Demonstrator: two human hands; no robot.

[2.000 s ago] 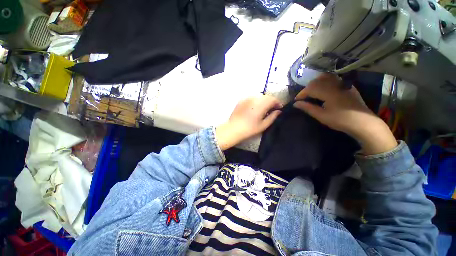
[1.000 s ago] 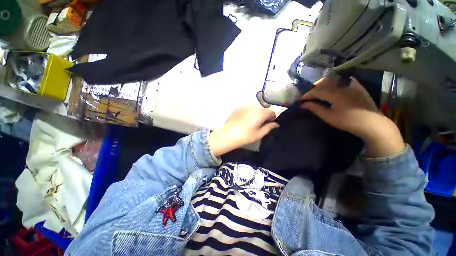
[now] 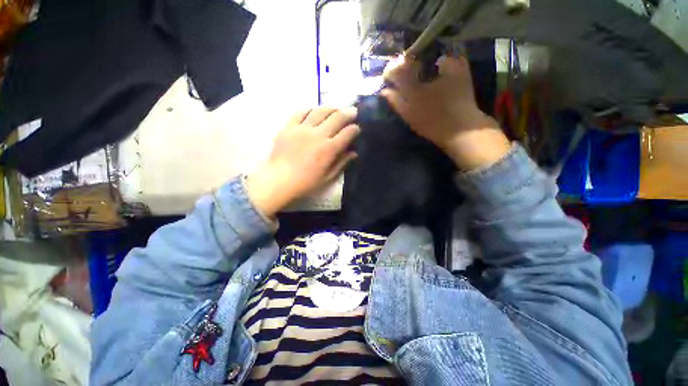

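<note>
A black fabric piece (image 3: 400, 170) hangs from the machine bed near the needle down to my lap. My right hand (image 3: 434, 94) is at its upper edge, beside the needle area, with the fingers on the cloth. My left hand (image 3: 305, 154) lies at the cloth's left edge, fingers bent and fingertips touching or nearly touching it; whether it grips is unclear. The off-white sewing machine (image 3: 558, 45) is at the upper right. Its needle and presser foot are hidden or blurred behind the bright lamp spot and my right hand.
A larger black garment part (image 3: 98, 75) lies on the pale table (image 3: 204, 151) at the left. A taped clear-wrapped box (image 3: 75, 200) and white cloth (image 3: 38, 324) are further left. Blue bins (image 3: 615, 166), a cardboard box (image 3: 664, 162) and blurred red-orange handles (image 3: 520, 113) are at the right.
The whole view has swung to the right, so table, machine and hands appear further left and higher. My right hand stays by the needle. My left hand's fingers look flatter and more spread along the cloth's edge.
</note>
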